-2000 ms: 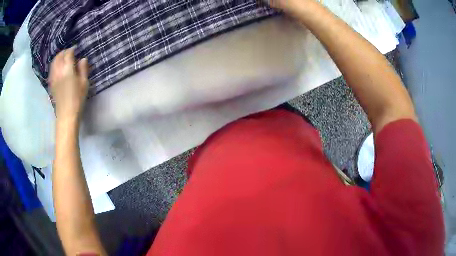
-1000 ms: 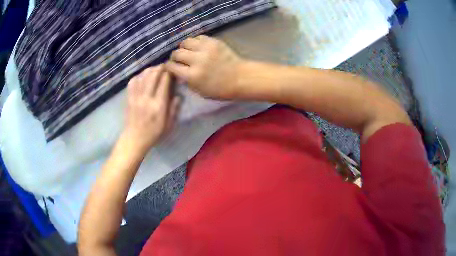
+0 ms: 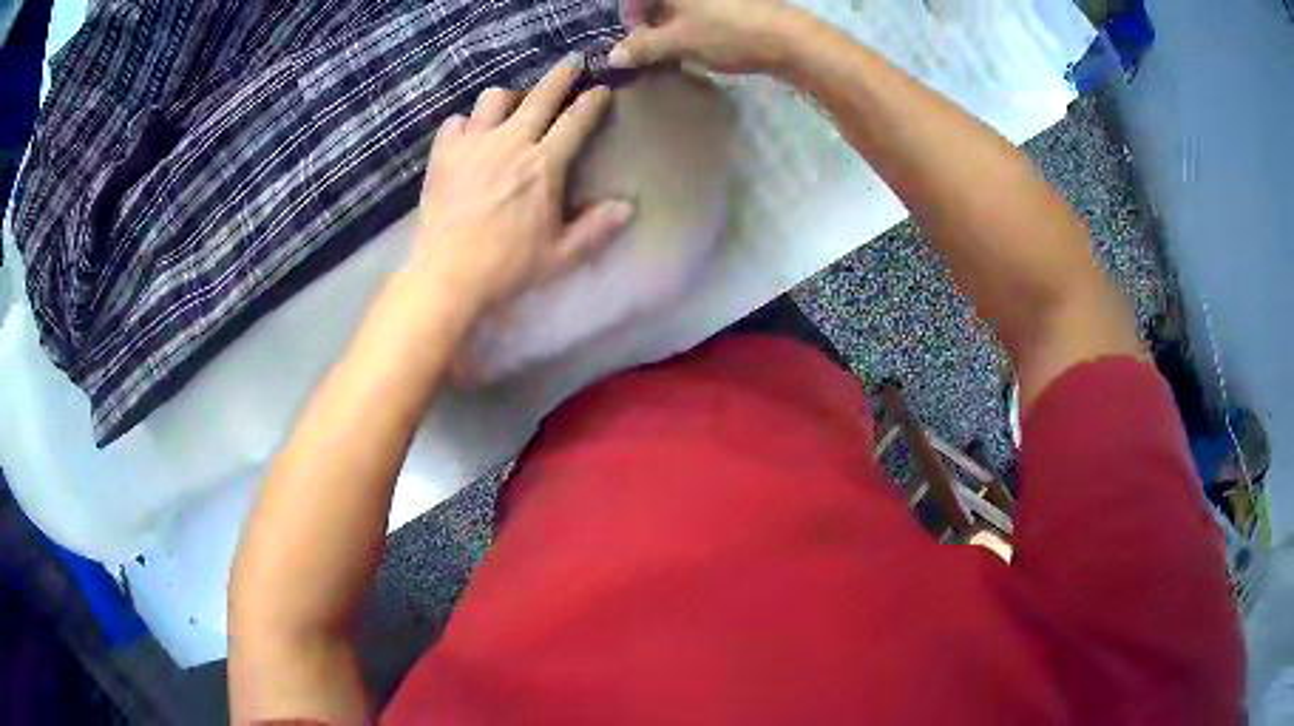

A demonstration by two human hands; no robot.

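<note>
The dark plaid garment with white-grey check lines lies over the cream pressing pad at the upper left and top. Its dark hem runs slantwise along the near side. My left hand lies with fingers spread, fingertips on the garment near the hem and thumb over the pad. My right hand is at the top with thumb and fingers closed on the garment's edge, just right of my left fingertips. The garment's far side is cut off by the picture's top edge.
A white table cover lies under the pad, with faint print at the right. Blue material shows at the table's right corner. A wooden stool stands on the speckled floor, right of my red shirt. More blue shows at lower left.
My hands were far apart, then met at the hem's middle. Now my right hand has moved up and right along the hem, and my left hand has moved up onto the garment, fingers spread.
</note>
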